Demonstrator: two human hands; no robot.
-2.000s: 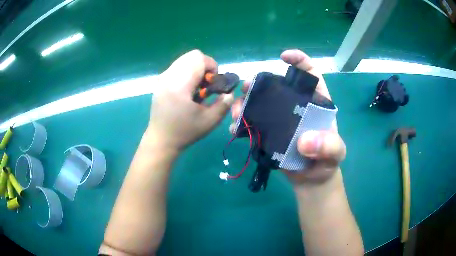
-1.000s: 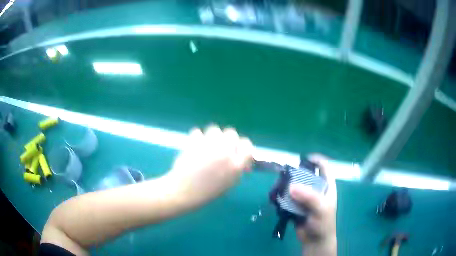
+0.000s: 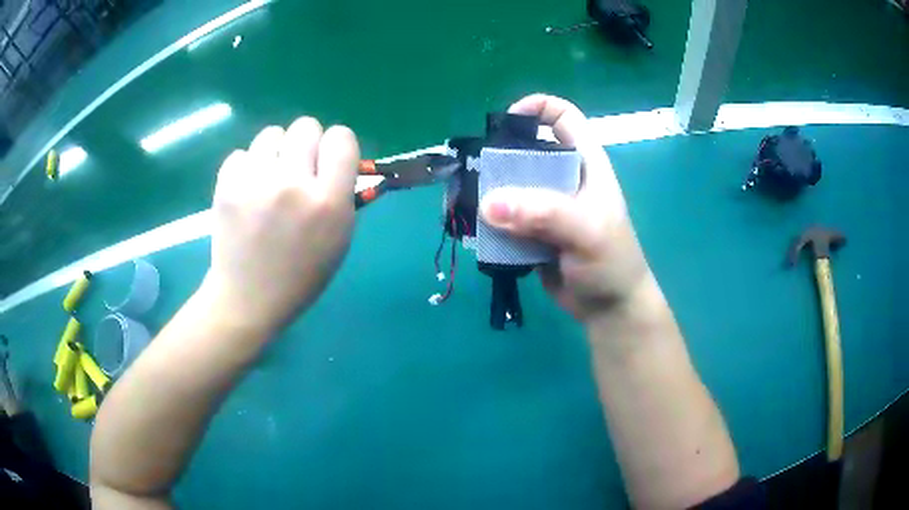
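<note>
My left hand (image 3: 284, 209) is closed around the handles of the pliers (image 3: 419, 171), orange bands showing. The dark jaws point right, at the upper left edge of the black housing (image 3: 508, 127); whether they grip it I cannot tell. My right hand (image 3: 573, 219) holds the housing, thumb across the silver-grey mesh cover (image 3: 528, 171) that faces me. A black stub (image 3: 505, 301) sticks out below. Red and black lead wires (image 3: 454, 269) with small white connectors hang at its left side. A mesh tab shows near the jaws.
Loose mesh rings (image 3: 122, 344) and yellow cylinders (image 3: 70, 354) lie at left, partly beside my forearm. At right lie a spare black unit (image 3: 787, 162) and a hammer (image 3: 829, 339). A grey post (image 3: 710, 65) rises behind the white edge strip. Another black unit (image 3: 620, 18) is beyond it.
The view has tilted down again. The housing is turned so its mesh faces me, with the flat panel mostly hidden. The pliers stay in my left hand, their jaws now visible at the housing's edge.
</note>
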